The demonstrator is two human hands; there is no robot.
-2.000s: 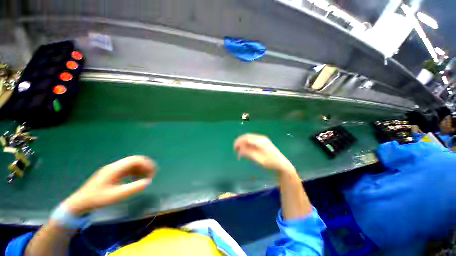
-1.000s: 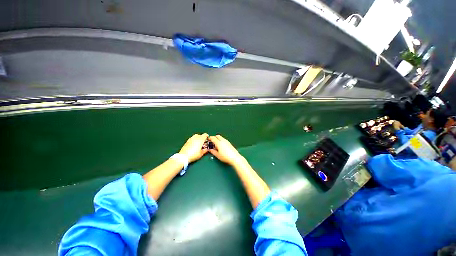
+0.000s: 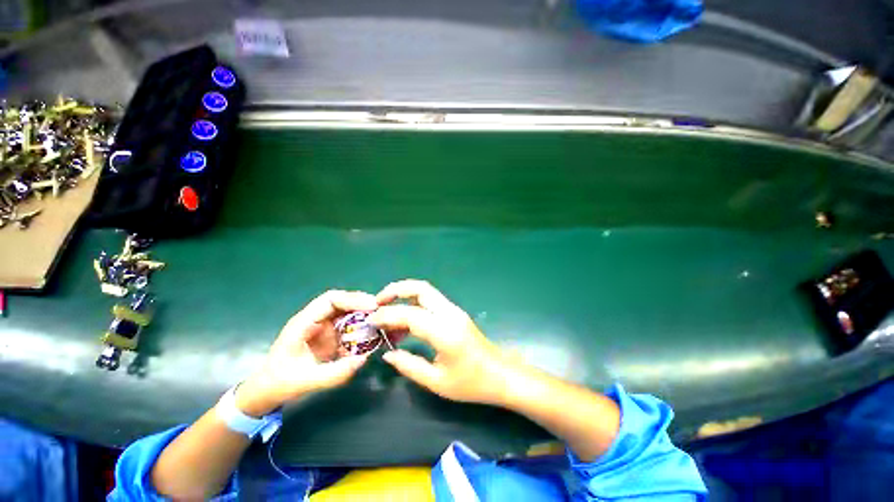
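A small round unit (image 3: 359,333) with mixed metal and pale details is held over the green surface, near the front. My left hand (image 3: 316,345) grips its left edge between thumb and fingers. My right hand (image 3: 436,343) has its fingertips at the unit's upper right; a thin light piece shows between its thumb and fingers, but I cannot tell whether it is separate from the unit. A pale wrist strap (image 3: 245,416) with a thin cord is on my left wrist.
At the left, a black compartment tray (image 3: 147,167) holds blue and red discs. Small gold-silver parts (image 3: 127,270) lie below it. A large parts heap (image 3: 49,147) is on a tan board (image 3: 37,250). Another black tray (image 3: 851,299) is at far right. A blue cloth (image 3: 642,15) hangs on the rail.
The view has swung left, bringing the compartment tray and parts back in. My hands have turned and now show the round unit's detailed face, larger and clearer between them.
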